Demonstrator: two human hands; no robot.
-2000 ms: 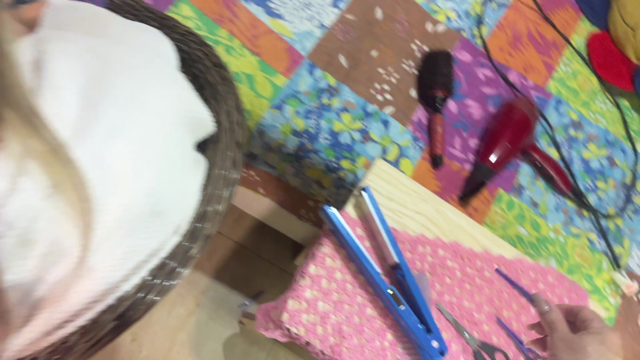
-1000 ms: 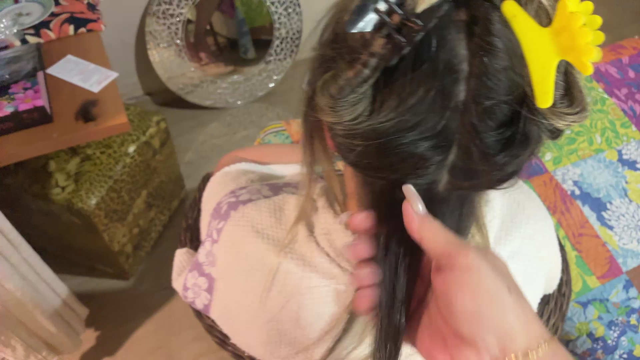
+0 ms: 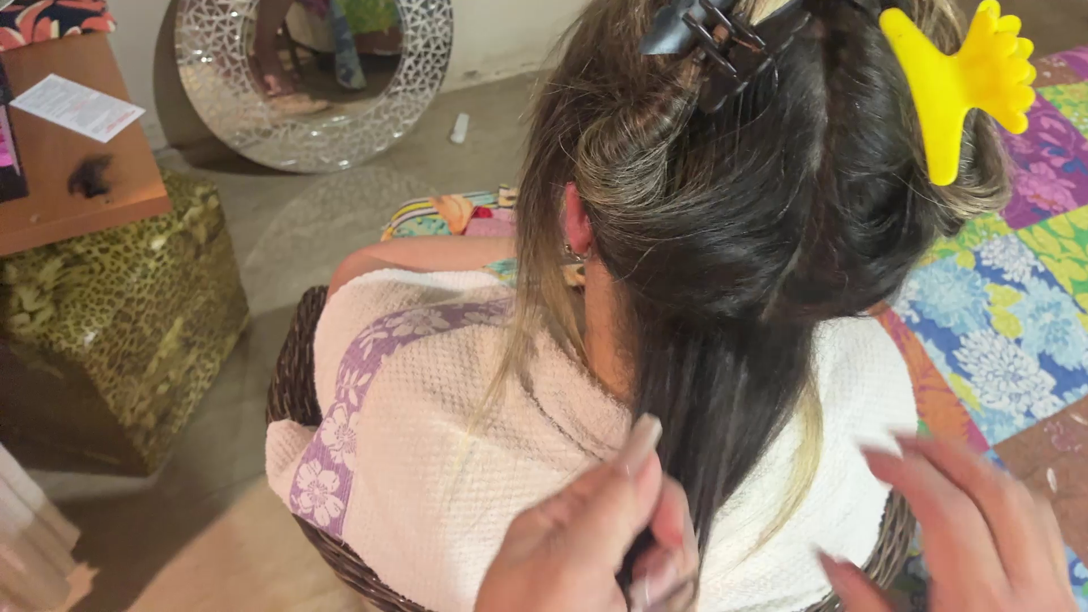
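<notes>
A seated person's long dark hair hangs down the back over a white towel with a purple floral band. My left hand is at the lower hair, thumb and fingers closed around a lock. To the right, my right hand is raised with its fingers spread, holding nothing visible, apart from the hair. A dark claw clip holds hair at the upper left of the head, and a yellow hand-shaped claw clip holds it at the right.
The person sits in a dark wicker chair. A round mosaic-framed mirror leans on the wall. At the left are a leopard-print box and a wooden surface bearing a printed card. Patchwork fabric lies at the right.
The view has swung from the hair straightener, scissors and hair dryer to the person's head. Since a second ago, the right hand has come into view at the right.
</notes>
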